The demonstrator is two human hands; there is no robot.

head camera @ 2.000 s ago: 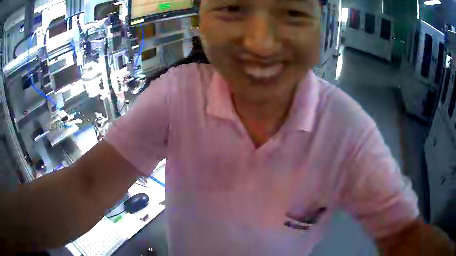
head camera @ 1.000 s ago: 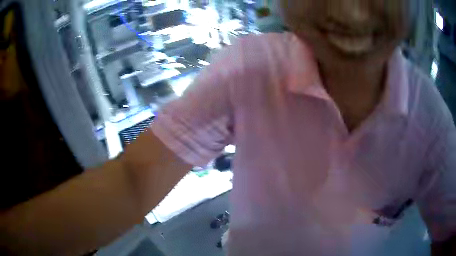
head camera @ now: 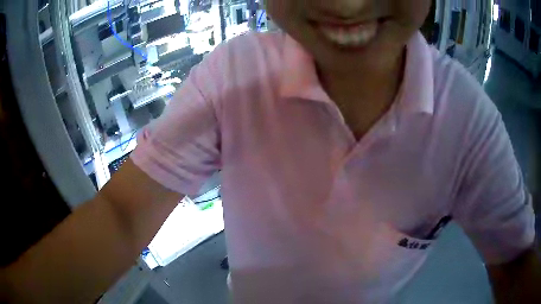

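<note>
A person in a pink collared shirt (head camera: 332,178) stands very close in front of me and fills the middle of the view. The top of the head is cut off by the upper edge. Both of the person's arms reach towards the camera, and their hands are out of the picture. Neither of my own hands is in view, and I see nothing held.
Behind the person at left is a brightly lit open machine (head camera: 145,92) with metal units and blue tubes. A white worktop (head camera: 187,231) shows below it. White cabinets (head camera: 519,27) and grey floor are at the right. A dark shape fills the left edge.
The view swung, moving the person right and then partly back left. The monitor, the mouse and the keyboard seen earlier no longer show. The person's arms still reach towards the camera.
</note>
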